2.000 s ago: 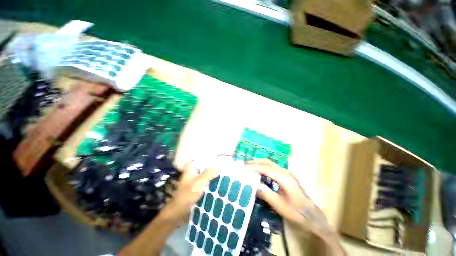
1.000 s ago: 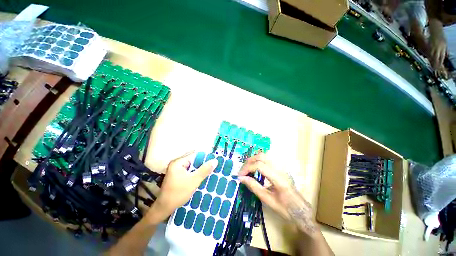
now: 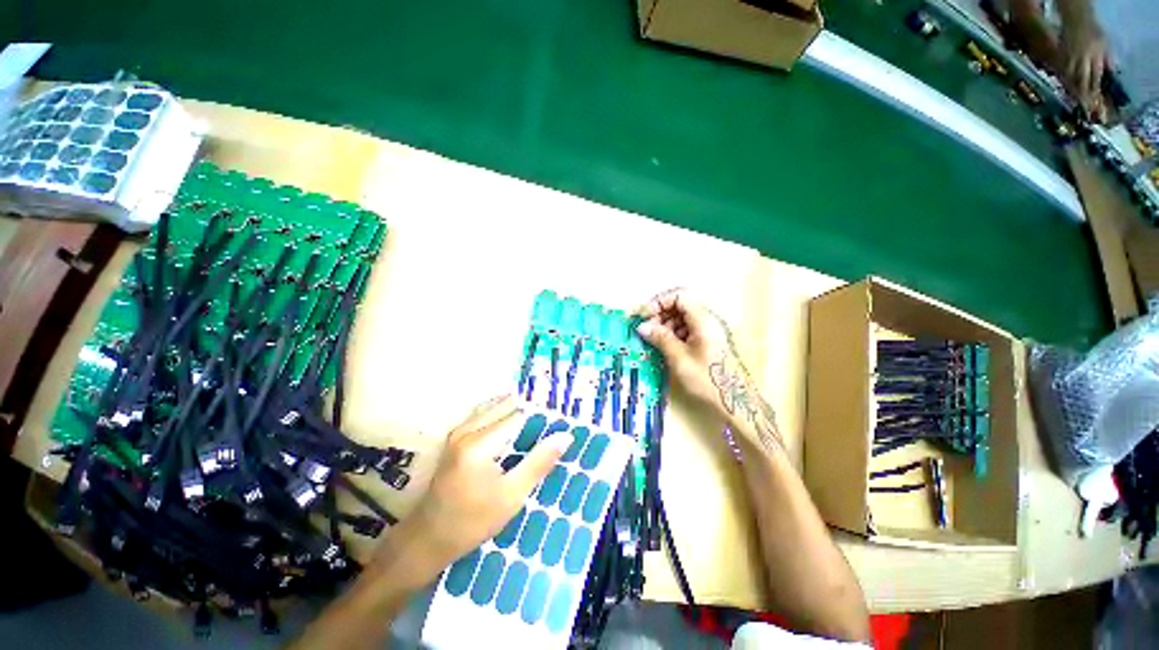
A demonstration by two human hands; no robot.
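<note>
My left hand holds the white adhesive pad sheet with rows of dark ovals, thumb on its upper part. The sheet lies over the black cables of a small batch of green board strips. My right hand is at the upper right end of the front strip, fingertips pinched together on a small dark pad, which they partly hide. The other boards in that row look teal. Whether the pad touches the board cannot be told.
A large stack of wired boards lies left, black cables hanging over the front edge. Spare sticker sheets lie beyond it. An open cardboard box with cabled strips stands right, bubble wrap beside it. The green conveyor runs behind.
My right hand has moved from the sheet's upper right edge up to the right end of the board strip. My left hand still holds the sheet, now slightly lower. The camera view has shifted.
</note>
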